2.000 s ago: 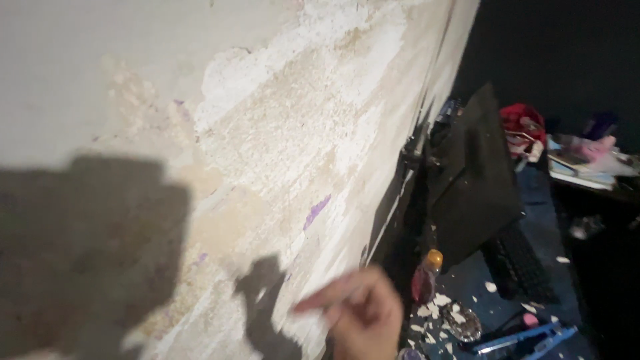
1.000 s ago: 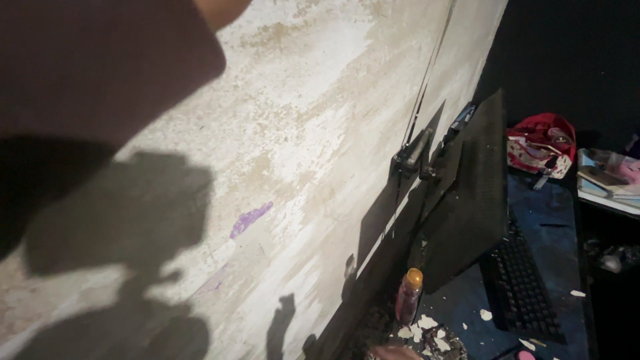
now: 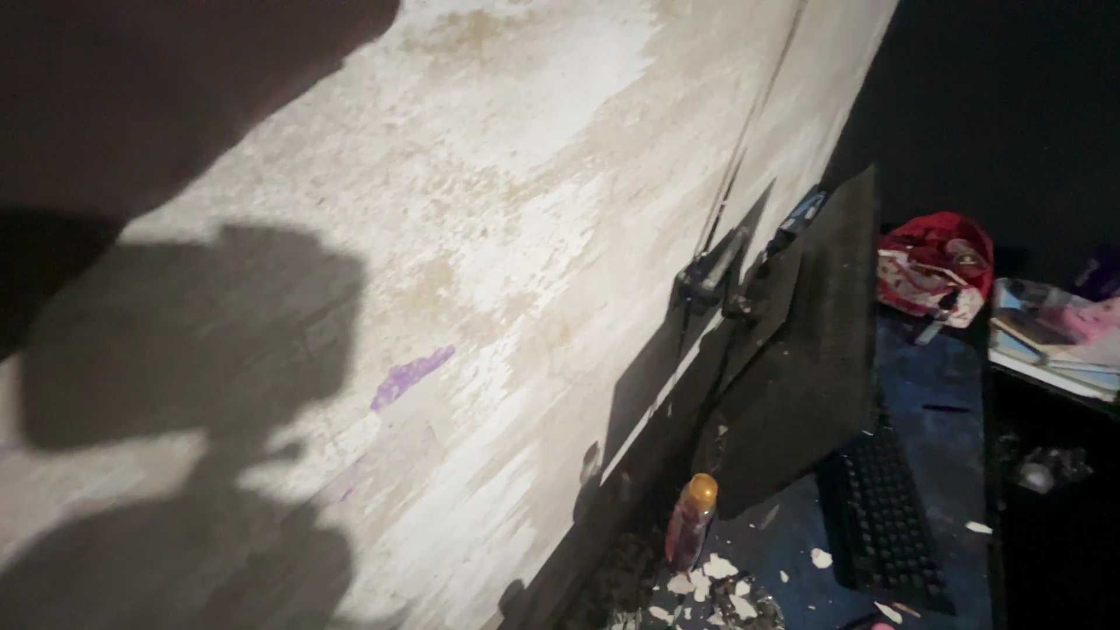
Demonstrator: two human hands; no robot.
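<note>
Neither of my hands shows in the head view at this moment. A dark sleeve (image 3: 175,79) fills the top left corner, raised in front of the wall; the hand beyond it is out of frame. The worn plaster wall (image 3: 525,262) has rough, patchy areas and a small purple patch (image 3: 411,376) of old paint. Shadows of a head and body fall on its left part. At the bottom, white flakes (image 3: 700,582) lie scattered around a bottle with an orange cap (image 3: 691,521).
A monitor (image 3: 801,376) on a wall bracket (image 3: 709,280) juts over the blue desk (image 3: 936,376). Beside it are a black keyboard (image 3: 888,516) and a red fabric basket (image 3: 936,267) with items. Books (image 3: 1050,346) lie stacked at the far right.
The pointing hand seen low in front of the wall two seconds ago is out of view. The dark sleeve, absent then, has come in at the top left.
</note>
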